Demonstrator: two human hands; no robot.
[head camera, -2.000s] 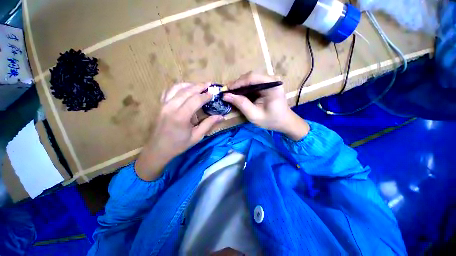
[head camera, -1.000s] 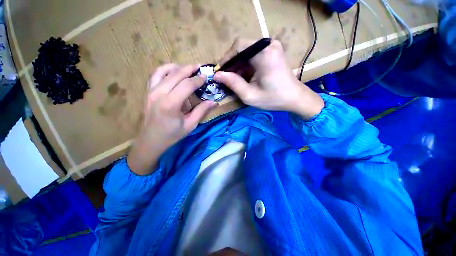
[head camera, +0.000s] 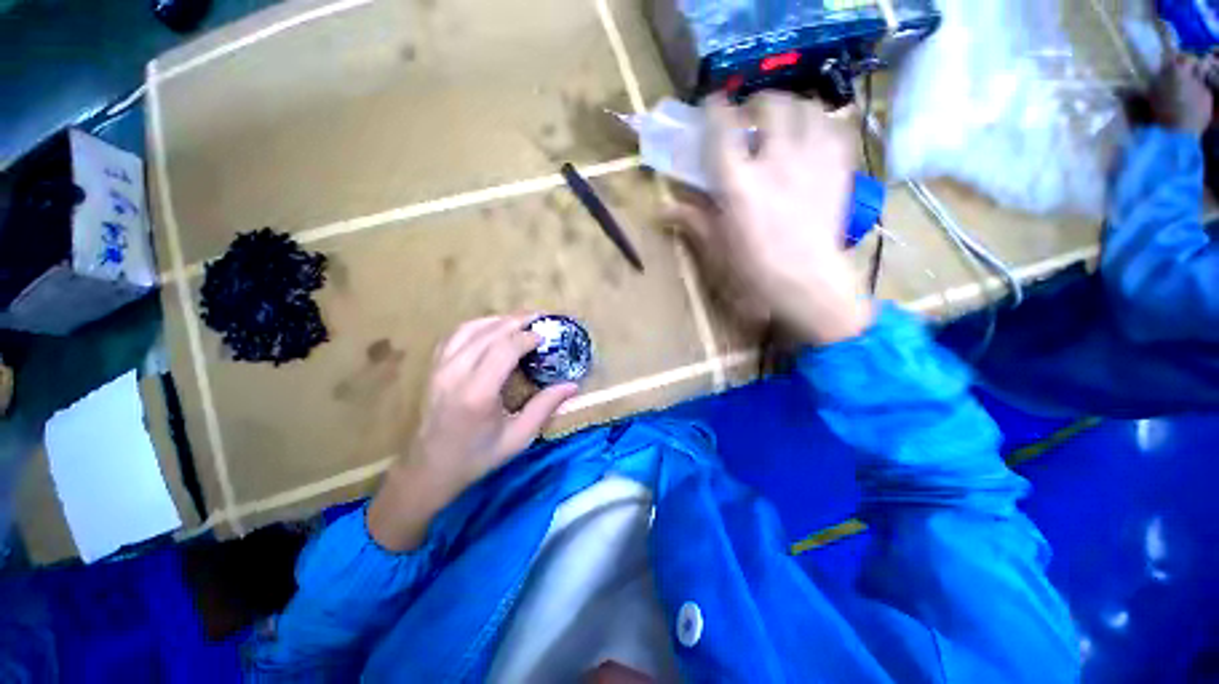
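My left hand (head camera: 471, 393) holds the small round unit (head camera: 559, 353) near the board's front edge, its silvery-white and dark open face up. My right hand (head camera: 789, 201), blurred, is over the translucent white syringe barrel (head camera: 675, 142); the barrel's narrow tip points left and its blue end cap (head camera: 865, 210) shows to the right of the hand. The fingers' hold on the barrel is too blurred to tell. The dark tweezers (head camera: 603, 217) lie on the cardboard between the hands. A pile of small black components (head camera: 263, 297) lies at the left of the board.
The controller (head camera: 789, 51) with a red display stands at the back right, beside a crumpled clear bag (head camera: 1005, 120). A carton of black pieces (head camera: 106, 227) and a white sheet (head camera: 110, 468) are at the left. Another person's blue sleeve (head camera: 1156, 221) is at the far right.
The tweezers have left my right hand and lie on the board. My right hand has moved away from the unit to the syringe barrel. My left hand still holds the unit. The view has shifted.
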